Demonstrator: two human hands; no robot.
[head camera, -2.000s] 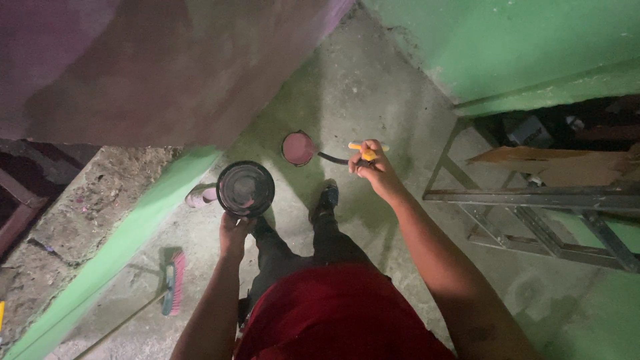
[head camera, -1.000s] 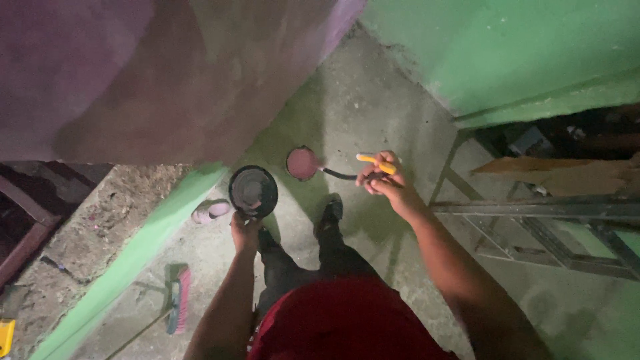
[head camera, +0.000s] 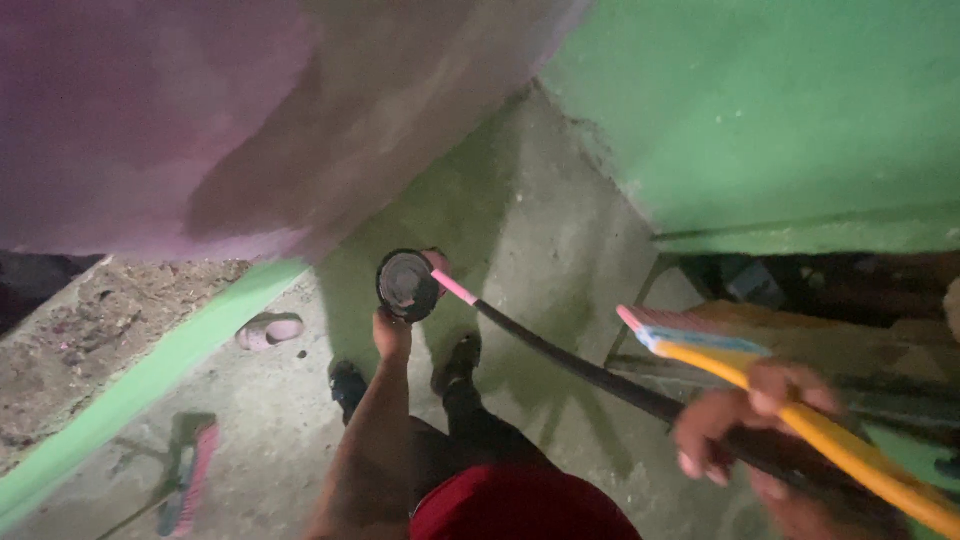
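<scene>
My left hand (head camera: 393, 336) grips the edge of a round black lid or shallow dish (head camera: 409, 285) with grey residue on it. Behind it, an open container of pink paint (head camera: 436, 262) shows only in part. In my right hand (head camera: 757, 427), blurred and close to the camera, are a dark stick (head camera: 577, 364) with a pink, paint-coated end and a yellow-handled brush (head camera: 712, 364) with pinkish bristles and a blue band. The stick's pink end lies at the right edge of the black lid or dish in this view.
A pink and green broom head (head camera: 196, 480) lies at lower left, near a pale pink clog (head camera: 271, 331). Painted walls, purple (head camera: 135, 127) and green (head camera: 780, 112), meet ahead. At the right a metal ladder-like frame (head camera: 645, 367) stands by a dark opening. My feet are on the concrete floor.
The stick's pink end is out of the paint container and beside the black lid or dish. My right hand has come up closer to the camera with the stick and brush. The lid now partly covers the container.
</scene>
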